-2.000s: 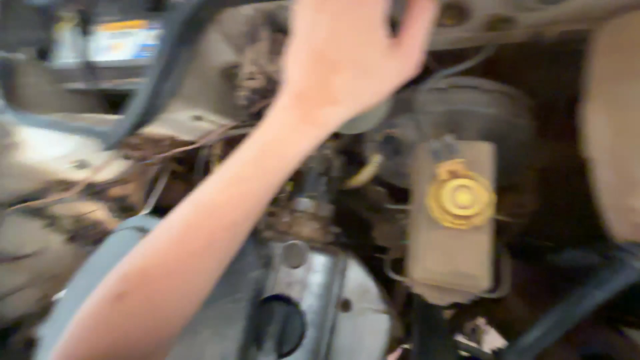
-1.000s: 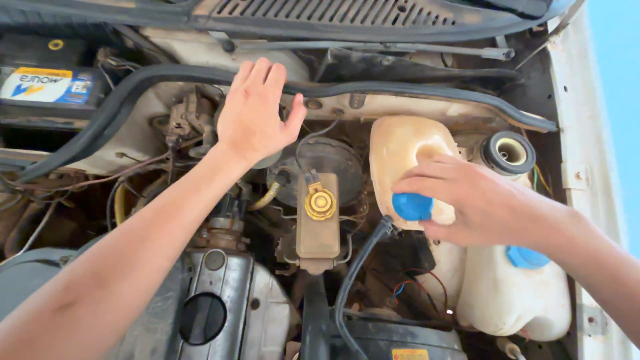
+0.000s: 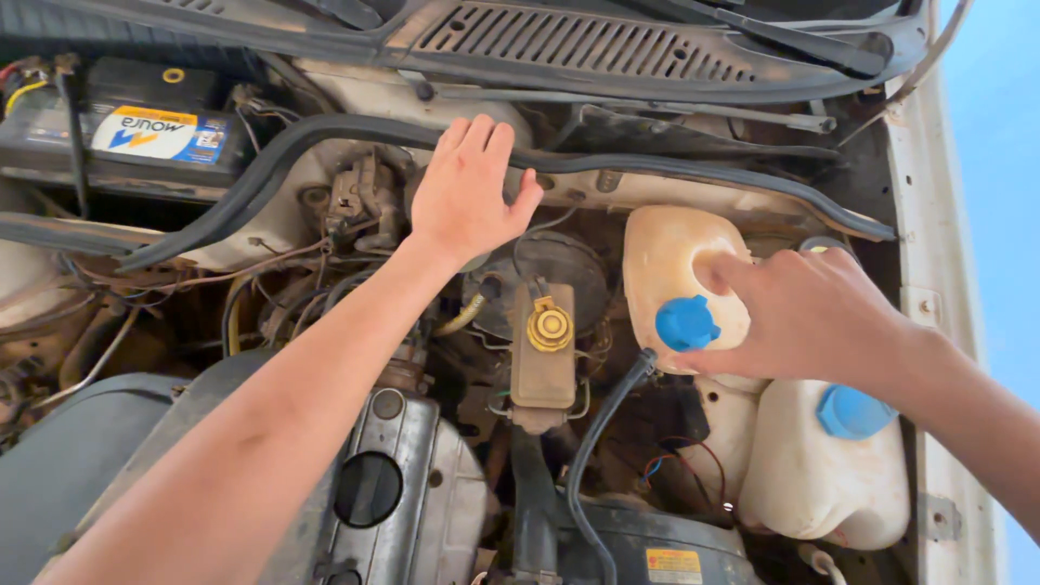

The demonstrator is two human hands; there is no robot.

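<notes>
My left hand rests palm down on the black rubber weatherstrip along the rear of the engine bay, its fingers apart. With the fingers and thumb of my right hand, I grip the side of the yellowed plastic coolant expansion tank; its blue cap shows beside the fingers. A black hose joins the tank's lower left. Between my hands is the brake fluid reservoir with a yellow cap, in front of the round brake booster.
At the back left sits a car battery. A white washer reservoir with a blue cap stands lower right. The engine's valve cover carries a black oil filler cap. Loose thin wires hang beside the tank.
My right hand was over the expansion tank's blue cap one second ago; now it is on the tank's side and the cap shows. My left hand stays at the weatherstrip.
</notes>
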